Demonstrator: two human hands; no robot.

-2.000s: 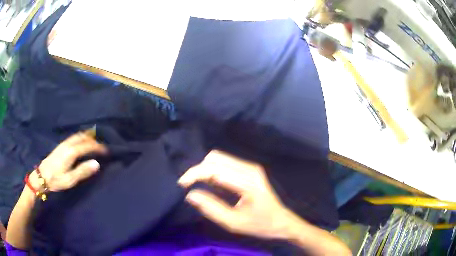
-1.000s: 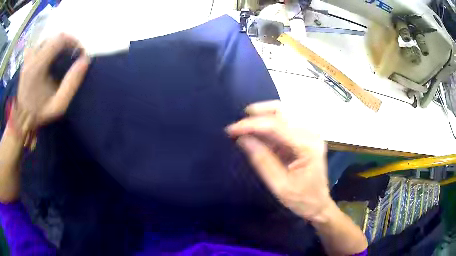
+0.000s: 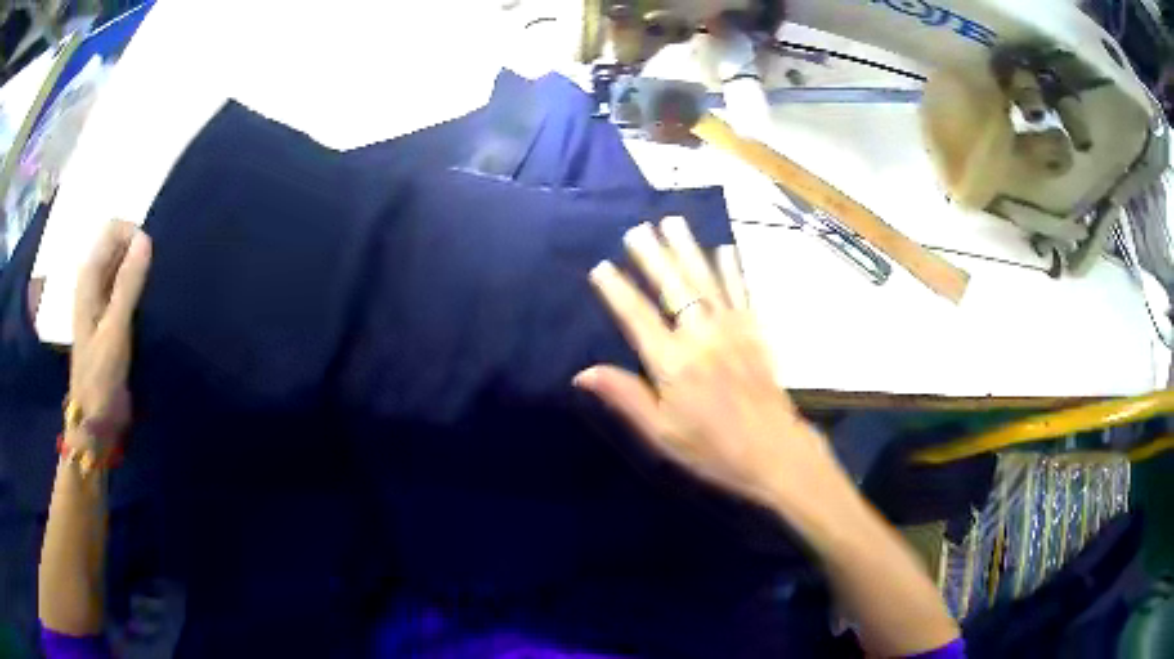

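A large dark navy garment panel point(image 3: 451, 296) lies over the table's front edge and down across my lap. A shinier, bluer piece of cloth point(image 3: 567, 133) shows at its top, close to the presser foot area. My right hand point(image 3: 695, 354) lies flat on the panel's right part, palm down, fingers spread, with a ring on one finger. My left hand point(image 3: 110, 315) is at the panel's left edge, fingers close together; its palm side is hidden, and whether it grips the cloth cannot be told.
The white sewing machine head point(image 3: 1030, 129) is at the upper right. A tan ruler point(image 3: 837, 206) and metal thread snips point(image 3: 850, 247) lie on the white table point(image 3: 824, 341) right of the cloth. The trolley's yellow tube point(image 3: 1030, 427) and plastic-covered slats point(image 3: 1049, 521) are at the lower right.
My right hand has flattened onto the cloth with its fingers spread. My left hand has moved lower along the left edge. The panel now lies spread, with the bluer cloth showing at its top.
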